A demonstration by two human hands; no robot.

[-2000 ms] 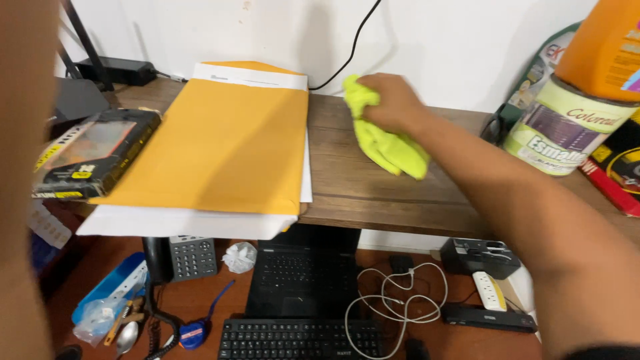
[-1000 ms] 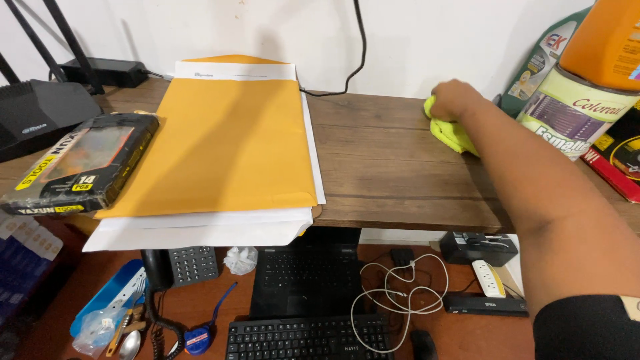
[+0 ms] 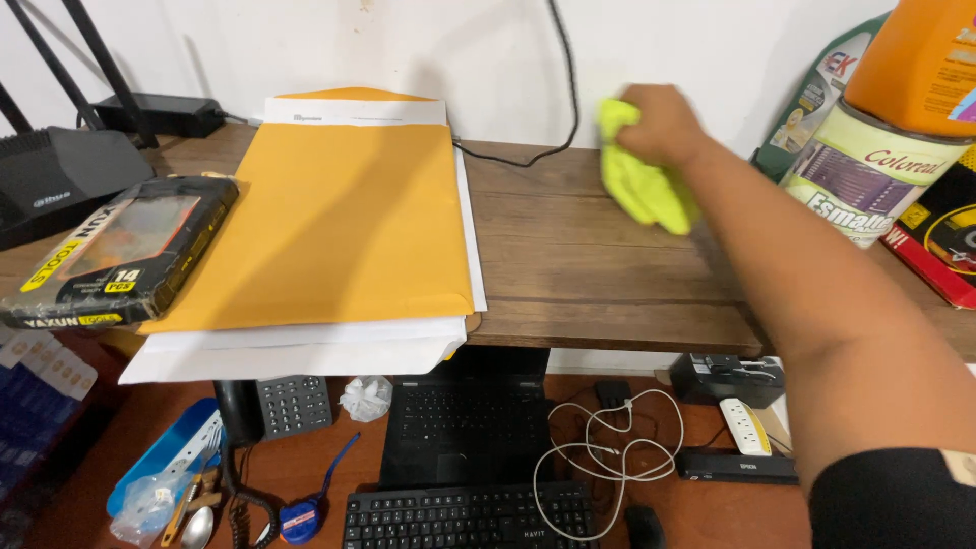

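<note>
My right hand (image 3: pixel 659 126) grips a bright yellow-green cloth (image 3: pixel 644 187), bunched at the top and hanging down against the back part of a brown wooden shelf (image 3: pixel 564 252), close to the white wall. A black cable (image 3: pixel 568 84) runs down the wall to the left of the cloth and onto the shelf. A yellow manila envelope (image 3: pixel 343 221) with white papers (image 3: pixel 305 351) under it lies to the left and overhangs the front edge. My left hand is out of the picture.
A tool-set box (image 3: pixel 130 244) and a black router (image 3: pixel 69 183) stand left; a paint can (image 3: pixel 869 168), an orange container (image 3: pixel 915 69) and a green bottle (image 3: pixel 816 91) stand right. Below are a laptop (image 3: pixel 469 427), a keyboard (image 3: pixel 465 518), a desk phone (image 3: pixel 293 404) and a coiled white cable (image 3: pixel 625 473).
My right hand, with the cloth in it, has moved left from beside the green bottle, where it was a second ago, back toward the black cable.
</note>
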